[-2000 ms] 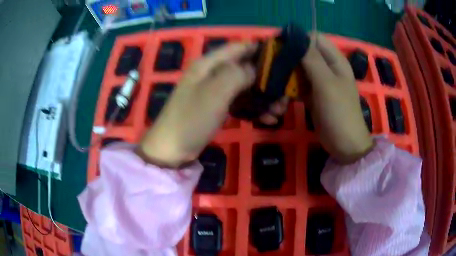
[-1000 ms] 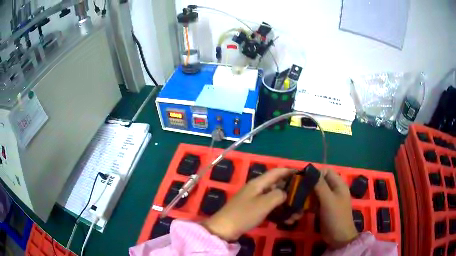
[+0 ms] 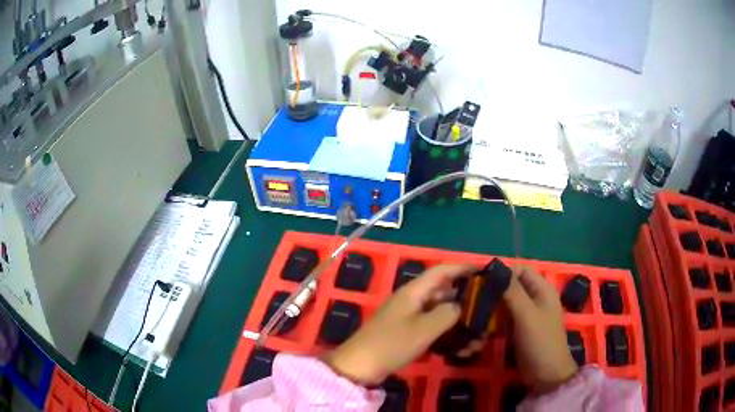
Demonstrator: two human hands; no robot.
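A black and orange test fixture [image 3: 482, 299] is held between my two hands over the red-orange blister tray [image 3: 379, 248]. My left hand [image 3: 411, 322] grips its left side, with fingers around and below it. My right hand [image 3: 536, 326] is on its right side, fingers behind it and partly hidden. A clear air hose [image 3: 435, 183] arcs from behind my right hand to the left. A white and silver inline connector [image 3: 301, 298] on the hose lies over the tray's left side. Black device housings [image 3: 352, 272] sit in the tray pockets.
A blue tester [image 3: 274, 153] with two lit displays stands behind the tray. A pen cup [image 3: 442, 153], papers [image 3: 520, 165], a plastic bag and a bottle [image 3: 657, 171] are along the back. Stacked trays [image 3: 665, 298] stand at right. A clipboard [image 3: 173, 249] with a power strip [image 3: 169, 322] lies left, beside a grey machine [image 3: 105, 169].
The view has risen from the tray to show the tester and wall. Both hands still hold the fixture, at nearly the same tilt. The hose arc now shows fully.
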